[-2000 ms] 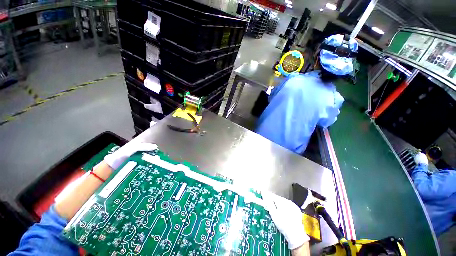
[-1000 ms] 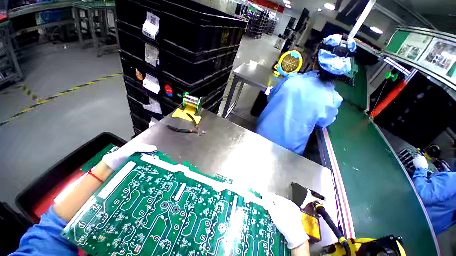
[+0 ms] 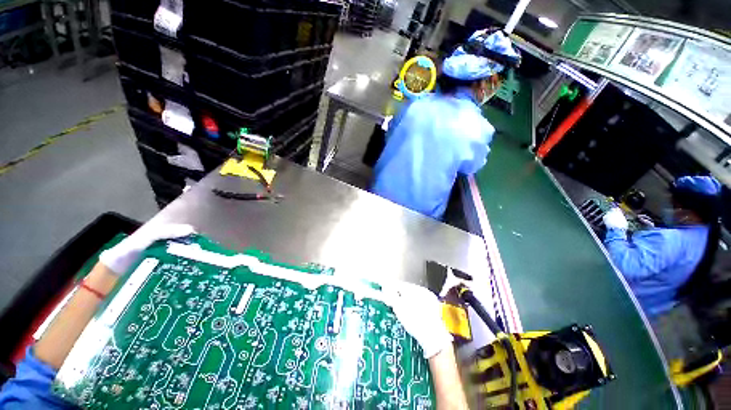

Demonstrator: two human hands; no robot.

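Observation:
A large green circuit board [image 3: 240,336] with white lines and a white strip along its far edge is held at the near edge of the steel table, its near side cut off by the picture's edge. My left hand [image 3: 144,244], in a white glove, grips its far left corner. My right hand [image 3: 417,316], also white-gloved, grips its far right part. My fingertips are partly hidden or blurred against the board's edge.
The steel table [image 3: 321,216] bears a solder reel [image 3: 253,146], cutters [image 3: 240,194] and a soldering iron stand [image 3: 453,308]. A yellow-framed fan [image 3: 565,364] stands by the green conveyor [image 3: 553,264]. Black totes [image 3: 232,72] are stacked beyond; an open black bin [image 3: 48,280] is left. People in blue are ahead and right.
The view has turned to the right, so the scene has shifted left and more of the fan and the person at right shows. Both hands still hold the board.

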